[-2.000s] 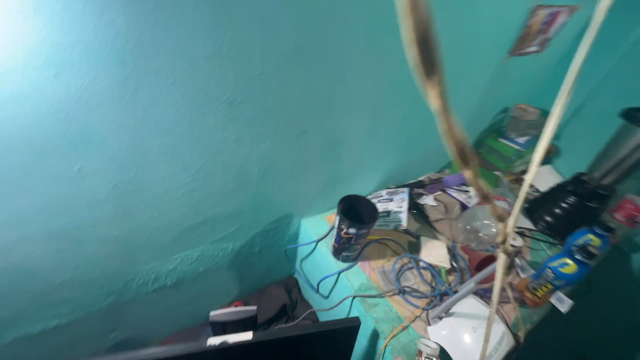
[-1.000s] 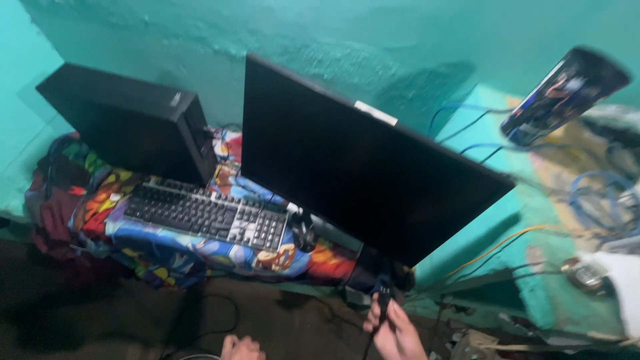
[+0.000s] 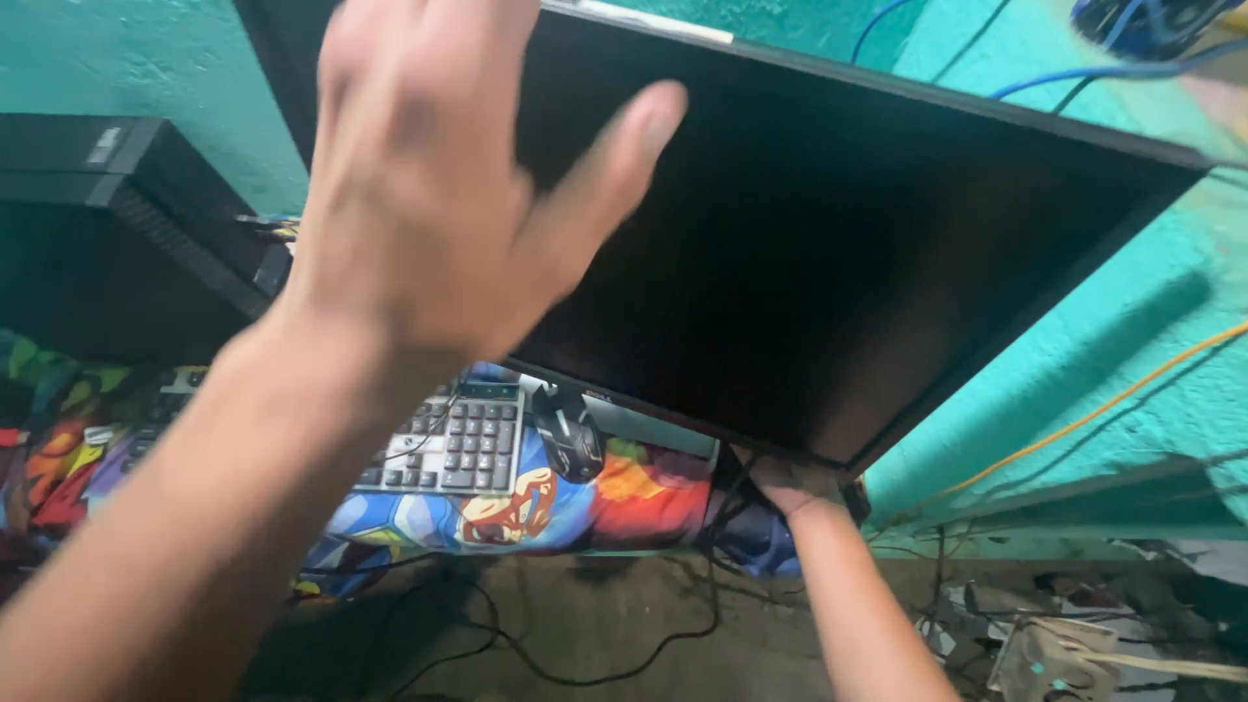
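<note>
My left hand (image 3: 419,185) is raised in front of the upper left part of a black Dell monitor (image 3: 780,253), thumb spread away from the fingers; the fingertips run out of the frame, so whether they touch the top edge cannot be told. My right hand (image 3: 785,487) reaches under the monitor's lower right corner, its fingers hidden behind the bezel. A black cable (image 3: 720,565) hangs down beside it; whether that hand holds the cable is hidden. Below the screen lie a grey and black keyboard (image 3: 478,439) and a black computer mouse (image 3: 568,434) on a colourful printed cloth (image 3: 546,512).
A black desktop computer case (image 3: 127,234) stands at the left. At the right are a teal ledge (image 3: 1102,322), blue cables (image 3: 1092,76) and an orange cable (image 3: 1102,414). Cables trail over the floor (image 3: 585,604), with a pale box-like object (image 3: 1058,653) among debris at the lower right.
My left hand has come up from the bottom of the view to the monitor. My right hand, seen holding a black cable end below the monitor, now reaches in under its corner. The view is closer.
</note>
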